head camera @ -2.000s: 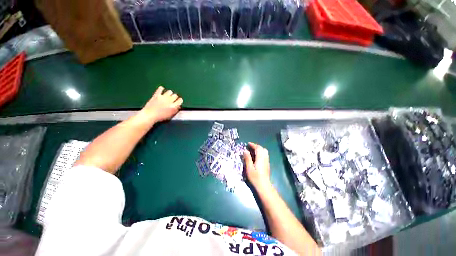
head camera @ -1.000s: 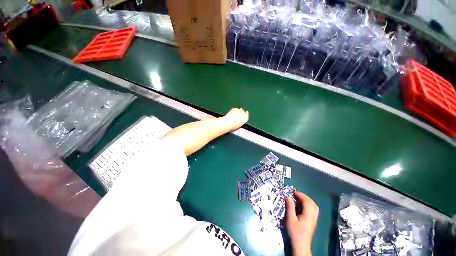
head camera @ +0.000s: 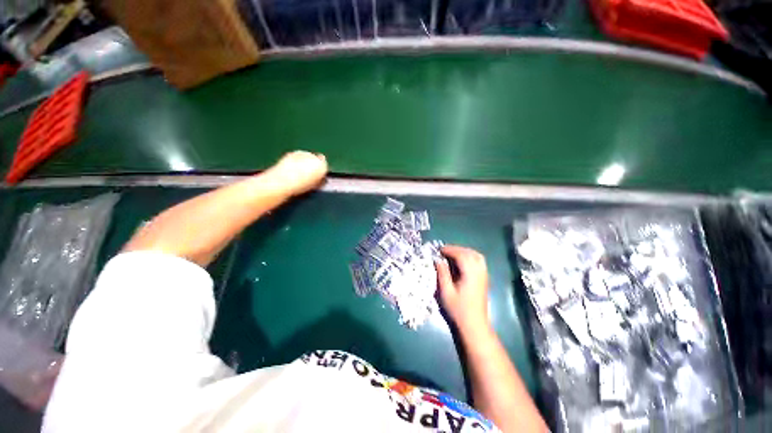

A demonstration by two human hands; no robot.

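Observation:
A loose pile of small blue-and-silver circuit boards (head camera: 394,264) lies on the green bench top in front of me. My right hand (head camera: 464,275) is at the pile's right edge, thumb and index finger pinched together on a board there; the fingertips are small and blurred. My left hand (head camera: 303,169) rests on the pale metal edging beyond the pile, up and to its left. Its fingers look curled in, and nothing shows in it.
A clear tray (head camera: 546,338) of whitish boards lies at right, with dark stacked trays (head camera: 745,279) beyond. Clear bags or trays (head camera: 51,254) lie at left. Across the bench are a cardboard box (head camera: 190,42), a red slotted tray (head camera: 51,127) and stacked red trays (head camera: 660,21).
The view turned left, then back right. My left hand stays at the metal edging, its fingers now more curled than two seconds ago. My right hand stays at the pile's right edge.

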